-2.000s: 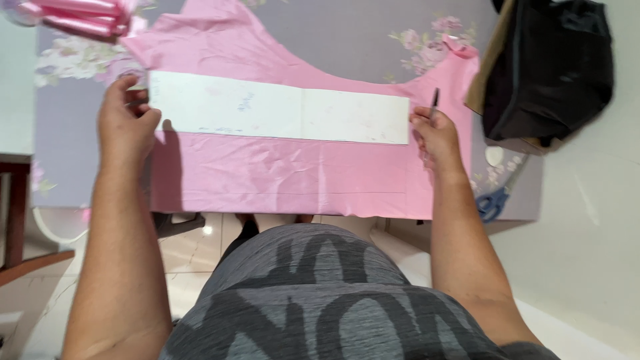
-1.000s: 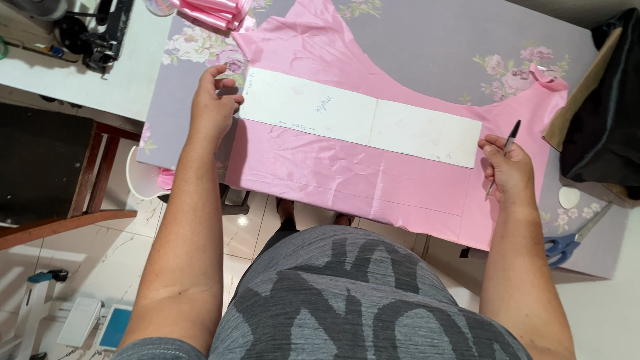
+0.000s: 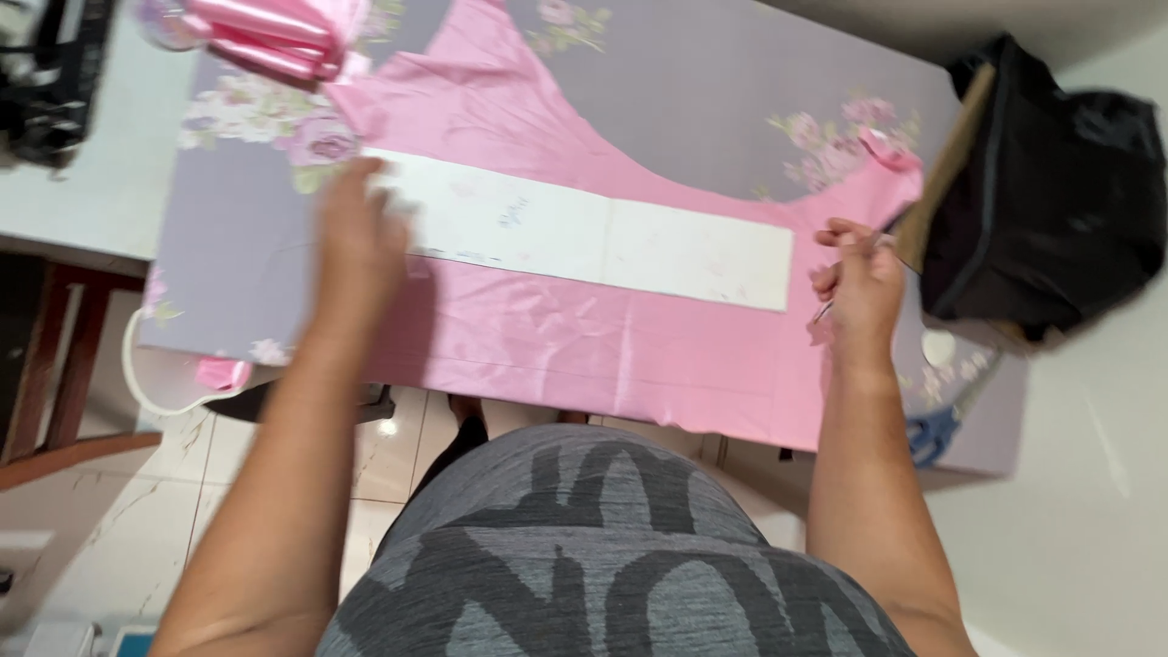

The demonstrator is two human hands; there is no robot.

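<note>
A long white paper pattern piece [image 3: 584,233] with handwriting and a crease near its middle lies across pink satin fabric [image 3: 547,338] spread on the table. At the pattern's left end is my left hand [image 3: 360,237], blurred, its fingers apart over or on the edge; contact cannot be told. My right hand [image 3: 858,283] is just beyond the pattern's right end, above the pink fabric, with a dark pen [image 3: 887,228] held between its fingers.
The floral-patterned tabletop [image 3: 246,219] bears a folded pink satin bundle [image 3: 274,36] at upper left, a black bag [image 3: 1049,192] at right, blue-handled scissors [image 3: 935,436] and a white disc [image 3: 938,348]. A black machine [image 3: 55,91] stands at far left. A wall borders the right side.
My right hand has moved off the pattern's right end to the right, still with the pen. The pattern and fabric lie much as before. The view has swung back and forth.
</note>
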